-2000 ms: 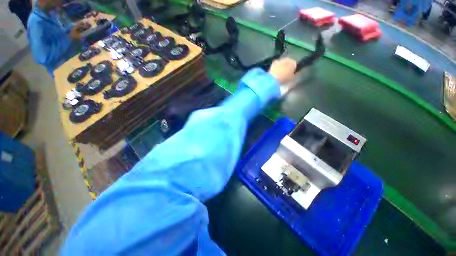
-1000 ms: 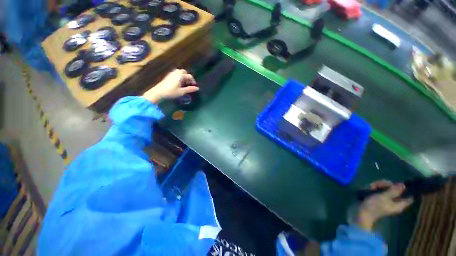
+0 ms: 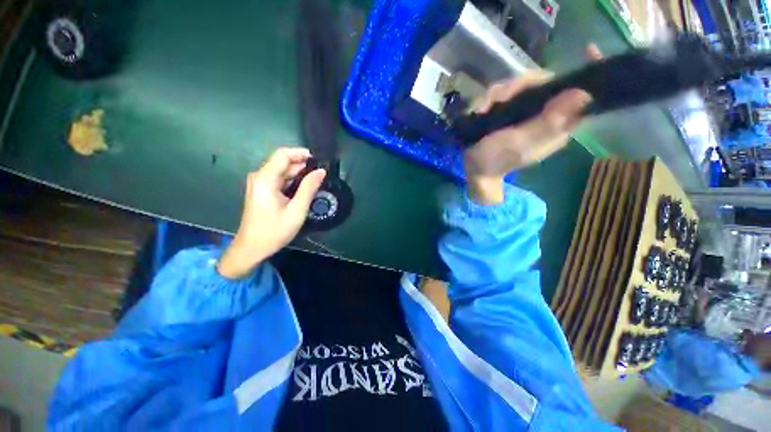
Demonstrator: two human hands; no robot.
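Observation:
My left hand (image 3: 277, 198) pinches a black round disc unit (image 3: 328, 205) near the bench's front edge. A long black arm (image 3: 318, 80) runs from the disc toward the back; whether the two are joined is hidden by my fingers. My right hand (image 3: 528, 126) grips a thick black electric screwdriver (image 3: 630, 80), somewhat blurred. Its tip end points left, in front of the screw feeder (image 3: 473, 63). The feeder stands in a blue plastic tray (image 3: 362, 105).
Another black disc unit (image 3: 68, 42) lies at the bench's far left, with a yellowish-brown scrap (image 3: 88, 132) near it. At right stand stacked cardboard sheets (image 3: 604, 245) with discs on them. A blue sleeve (image 3: 702, 363) of another person shows at lower right.
The view has swung right and down. My left hand has come from beside the left cardboard stack to the bench front with a disc. My right hand has raised the screwdriver to the feeder.

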